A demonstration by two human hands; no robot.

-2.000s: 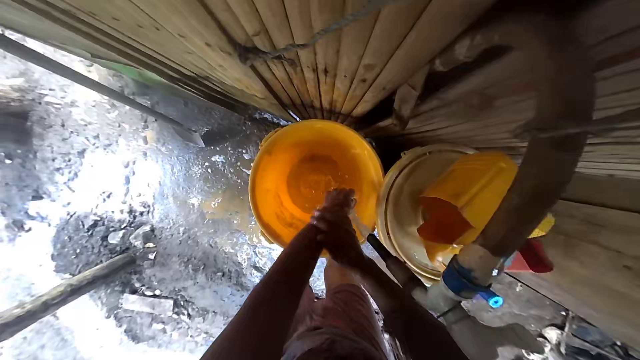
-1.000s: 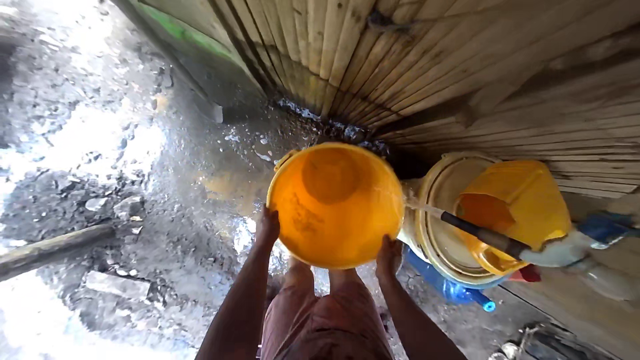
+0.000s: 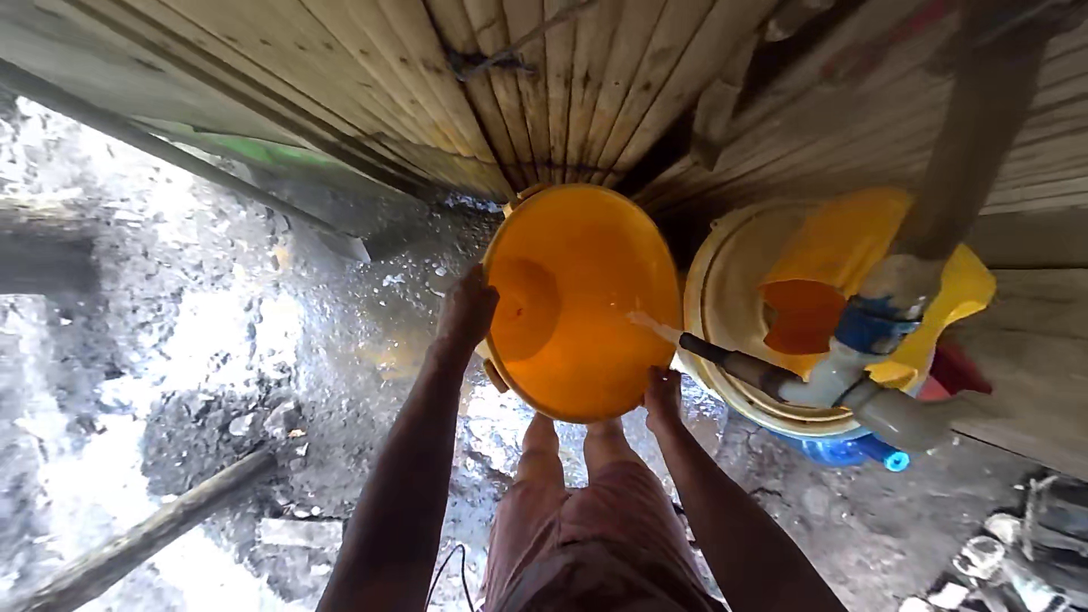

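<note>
A yellow plastic bucket (image 3: 586, 280) is tilted in front of my legs, its open mouth toward me. My left hand (image 3: 467, 310) grips its rim on the left side, and my right hand (image 3: 663, 395) grips the rim at the lower right. Water (image 3: 653, 325) runs into the bucket from a dark spout (image 3: 722, 353) on a grey plastic pipe (image 3: 888, 412). To the right, a cut yellow plastic container (image 3: 837, 242) rests on a round, pale bucket lid (image 3: 731, 255).
A slatted bamboo wall (image 3: 578, 93) rises in front. A blue plastic bottle (image 3: 837, 450) lies beside the lidded bucket. At lower left a wooden pole (image 3: 161, 523) crosses the wet, rough ground, and debris (image 3: 1011, 552) lies at lower right.
Two seconds ago my hands were together over the upright bucket; a second ago they held its rim apart. Since then the bucket's base has swung toward the left.
</note>
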